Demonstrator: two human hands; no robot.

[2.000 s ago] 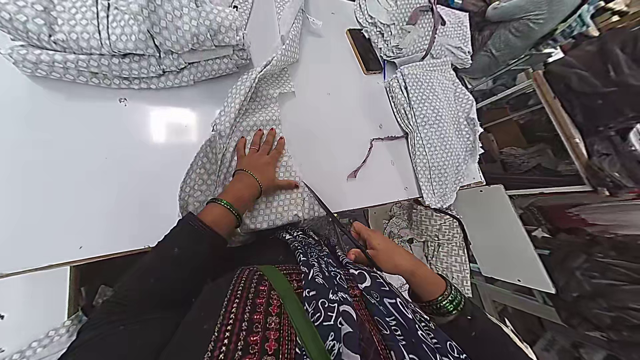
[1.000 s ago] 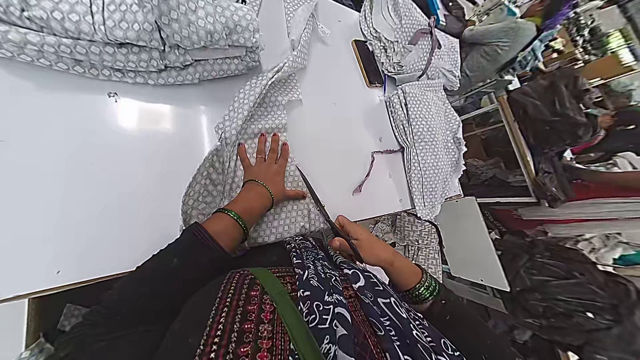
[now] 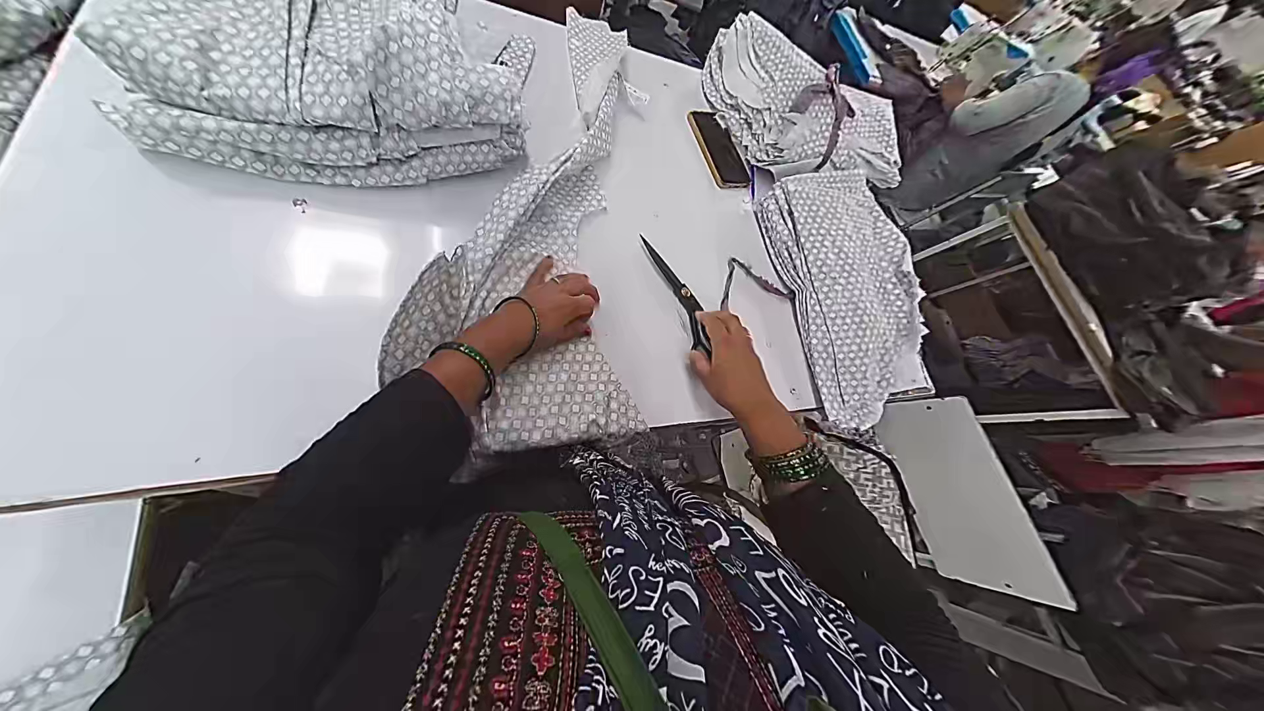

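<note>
A grey-and-white patterned fabric piece [image 3: 553, 395] lies on the white table [image 3: 652, 375], a twisted strip of it running away from me. My left hand [image 3: 561, 301] rests on this fabric with its fingers bent; whether it pinches the cloth cannot be told. In my right hand [image 3: 729, 360] are black fabric scissors [image 3: 681, 286], blades together, pointing away and slightly left over the table. The scissors are apart from the fabric. A thin dark fabric strip [image 3: 755, 272] lies just beyond my right hand.
Folded patterned fabric [image 3: 326, 109] lies at the far left. At the right are a tied fabric bundle [image 3: 790, 109], a fabric stack [image 3: 839, 286] and a phone [image 3: 719, 148]. Beyond the table sits a person [image 3: 1017, 118]. A lower white panel [image 3: 958, 494] stands right of the table edge.
The scissors in my right hand have moved away from my body, off the fabric's near right edge. My left hand, earlier flat with spread fingers, has bent its fingers and moved farther up the cloth.
</note>
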